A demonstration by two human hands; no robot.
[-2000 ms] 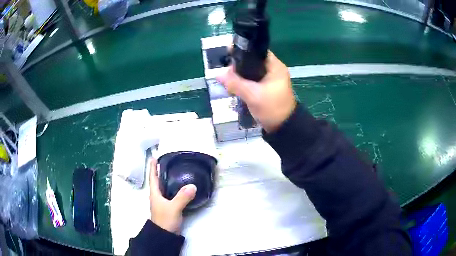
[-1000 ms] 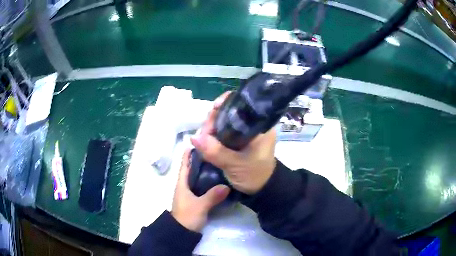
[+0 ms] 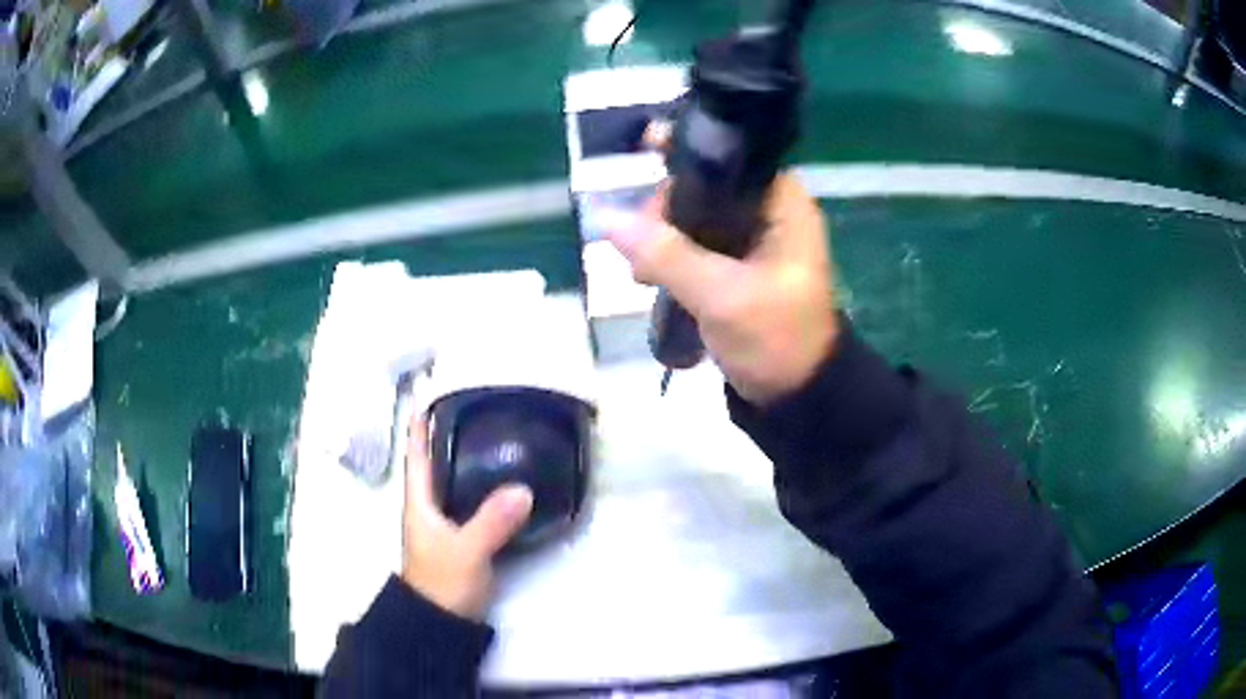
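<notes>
A black dome camera head [image 3: 526, 444] with a pale rim sits on the white work mat [image 3: 711, 546]. My left hand [image 3: 458, 546] holds it from the left, thumb on the dome. My right hand [image 3: 765, 294] grips a thick black electric screwdriver [image 3: 731, 150], near upright, its thin bit pointing down above the mat, to the right of the camera and apart from it. The screw feeder [image 3: 622, 178] stands behind the mat, partly hidden by my right hand. A white bracket-like part [image 3: 372, 444] lies left of the camera.
A black phone [image 3: 219, 512] and a small white tube [image 3: 135, 526] lie left of the mat on the green bench [image 3: 1011, 314]. Crumpled clear plastic [image 3: 48, 505] is at the far left. A blue stool [image 3: 1168, 635] shows at the lower right.
My right hand and the screwdriver have moved up and away from the camera, towards the feeder. The camera's dome is uncovered again, with my left hand still on it. The view has shifted.
</notes>
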